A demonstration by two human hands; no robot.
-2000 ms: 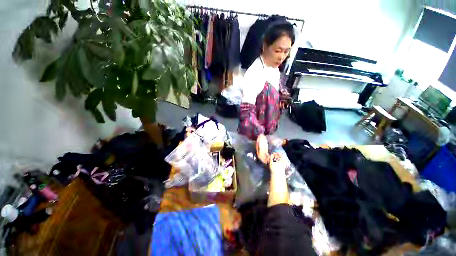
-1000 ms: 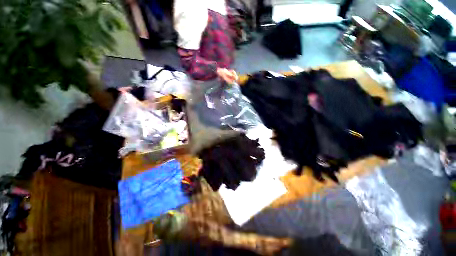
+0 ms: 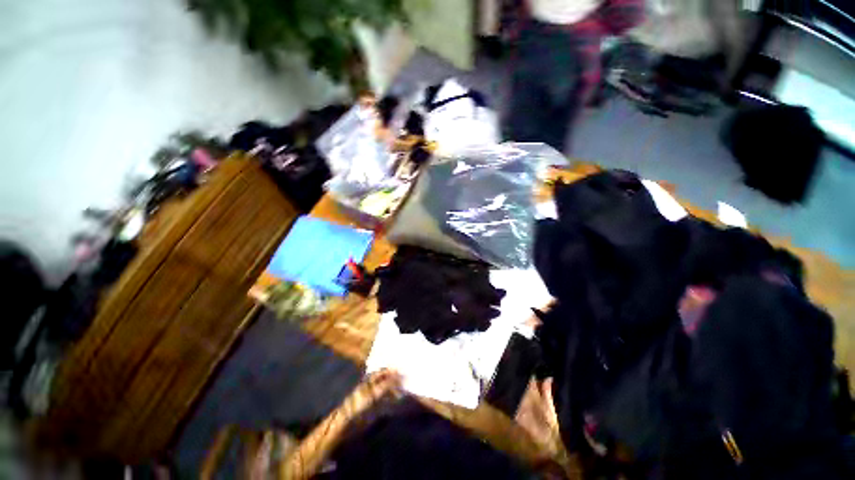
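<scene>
A small crumpled dark pile point(image 3: 439, 298) lies on white sheets point(image 3: 433, 364) in the middle of the wooden table. A large heap of black garments point(image 3: 647, 309) covers its right side. A dark, slab-like thing point(image 3: 514, 373) shows at the right edge of the white sheets. A blurred tan shape beside it may be my right hand point(image 3: 547, 417); its fingers and grip cannot be made out. My left hand is not recognisable in the picture.
A blue rectangle point(image 3: 322, 253) with a red item point(image 3: 353, 272) lies left of the pile. Behind are a shiny clear plastic bag point(image 3: 487, 206) and a box of oddments point(image 3: 398, 183). A person in dark trousers point(image 3: 544, 84) stands beyond the table.
My forearm, earlier stretched towards the other person's hand, is no longer reaching out. The view has dropped and turned over the table. The dark slab-like thing now shows beside the white sheets.
</scene>
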